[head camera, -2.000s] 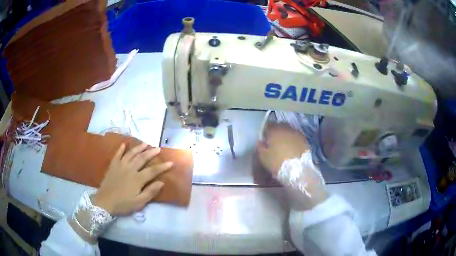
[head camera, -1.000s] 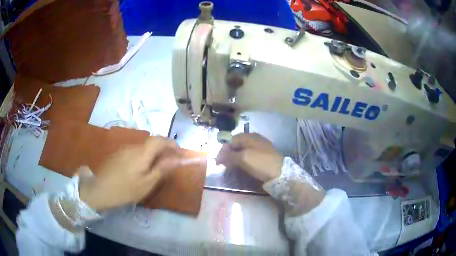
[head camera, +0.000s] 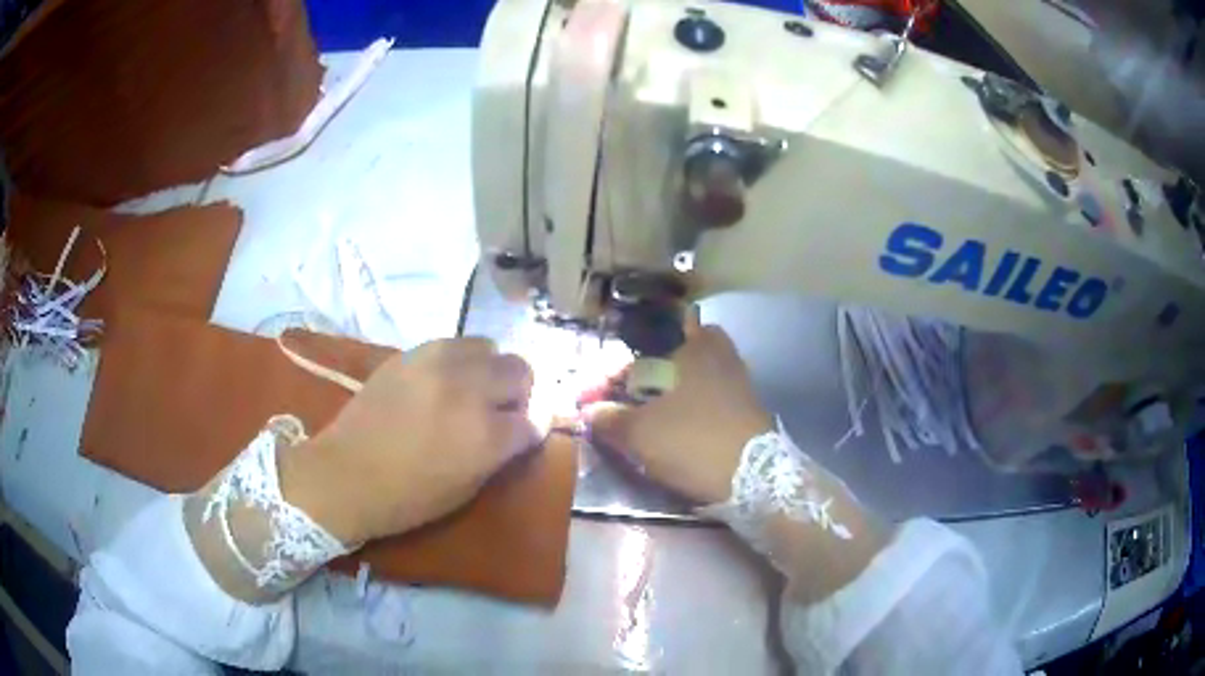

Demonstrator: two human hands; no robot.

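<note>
A rust-brown fabric panel [head camera: 509, 528] lies at the needle area, its right edge under the lit machine head. My left hand [head camera: 423, 429] rests over the panel with fingers bent near the needle. A white tape strip [head camera: 317, 365] sticks out behind this hand. My right hand [head camera: 681, 416] is just right of the needle, fingertips close to the left ones. The bright glare hides the needle, the presser foot and what the fingertips pinch. The cream sewing machine [head camera: 819, 172] with blue "SAILEO" lettering stands over the hands.
Worked panels [head camera: 152, 264] overlap at the left, with tangled white strips [head camera: 60, 310] at their edge. A tall rust-brown stack [head camera: 146, 99] stands at the far left rear. A bundle of white tapes [head camera: 905, 376] lies under the machine arm. Loose white tapes [head camera: 360, 284] lie behind the panels.
My right hand has come from the tape bundle to the needle. My left hand has lifted from flat on the panel to bent fingers there. The view has moved closer to the machine.
</note>
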